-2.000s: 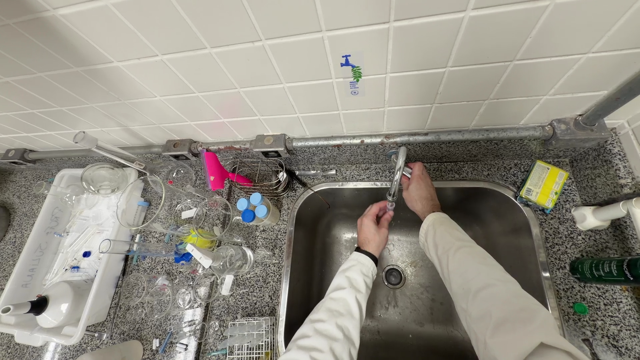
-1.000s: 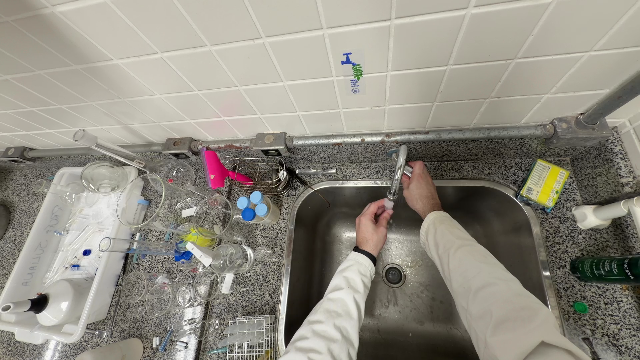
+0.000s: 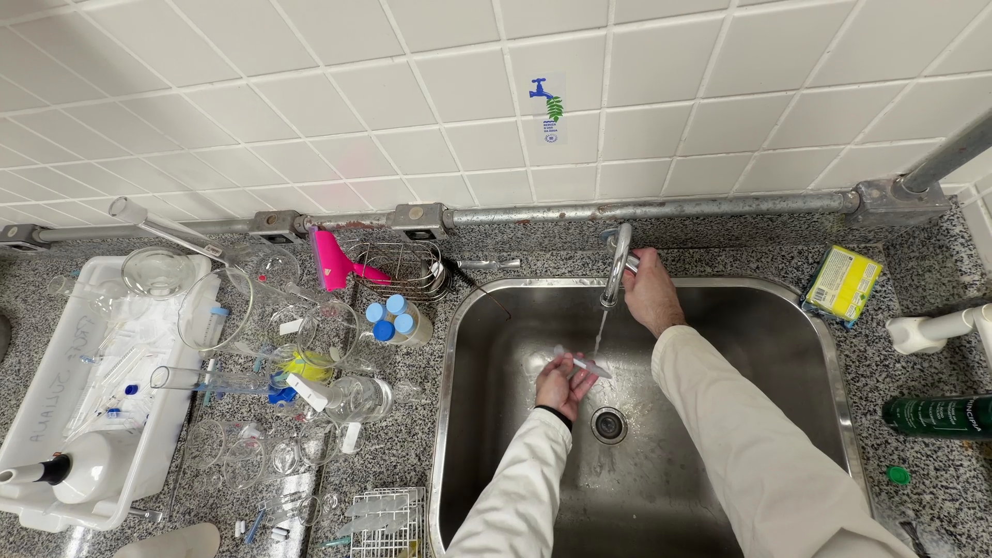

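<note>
My left hand (image 3: 563,385) holds a small translucent plastic tube with a pointed end (image 3: 591,366), lying tilted across the fingers over the steel sink (image 3: 833,387). A thin stream of water (image 3: 601,333) falls from the curved chrome faucet (image 3: 618,267) beside the tube. At the back rim, my right hand (image 3: 652,291) is closed around the metal faucet handle (image 3: 632,265). Below and right of my left hand is the round drain (image 3: 608,425). Both forearms wear pale long sleeves.
Glassware (image 3: 360,399), blue-capped tubes (image 3: 403,322), a wire basket (image 3: 399,271) and a pink squeegee (image 3: 333,260) stand left of the sink. Further left is a white tray (image 3: 155,457). A wire rack (image 3: 387,519) is lower left. To the right are a yellow sponge package (image 3: 843,284) and green bottle (image 3: 938,417).
My left hand has moved down from the faucet's mouth into the sink, with the tube now showing in it. Water now runs in a visible stream. My right hand stays at the handle.
</note>
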